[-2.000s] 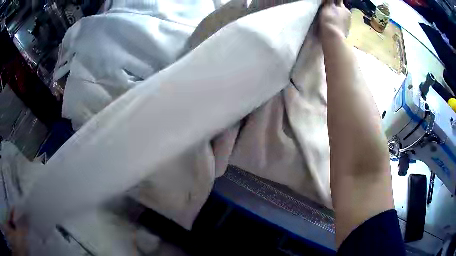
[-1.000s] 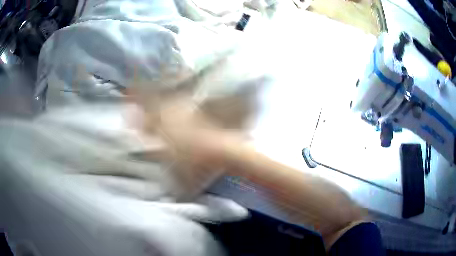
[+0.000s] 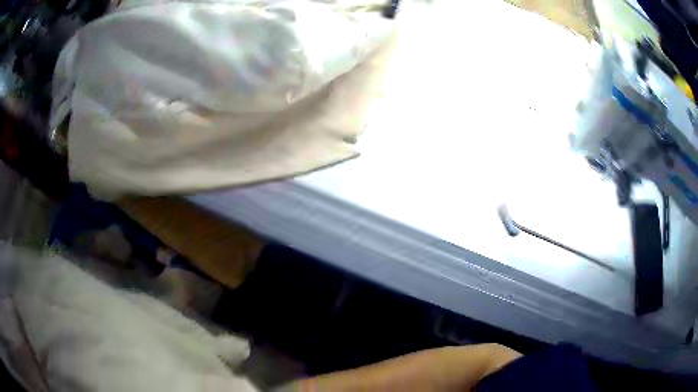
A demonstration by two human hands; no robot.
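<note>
A cream garment (image 3: pixel 115 329) is bunched at the lower left, below the table's level, slightly blurred. My right forearm, in a dark blue sleeve, reaches left along the bottom edge towards this garment. My right hand is cut off by the bottom edge or hidden at the cloth, so its grip does not show. My left hand is not in view. More cream garments (image 3: pixel 207 145) lie heaped on the left part of the white table, with one edge along the table's front.
The white sewing machine head (image 3: pixel 631 115) with a blue stripe stands at the right. A black oblong, likely a phone (image 3: pixel 647 260), lies below it. The table's grey front edge (image 3: pixel 428 272) runs diagonally. A brown object (image 3: pixel 195 237) sits below the table at left.
The long cream piece has gone from across the table to the lower left. My right arm has swung from upright over the table down to the bottom edge.
</note>
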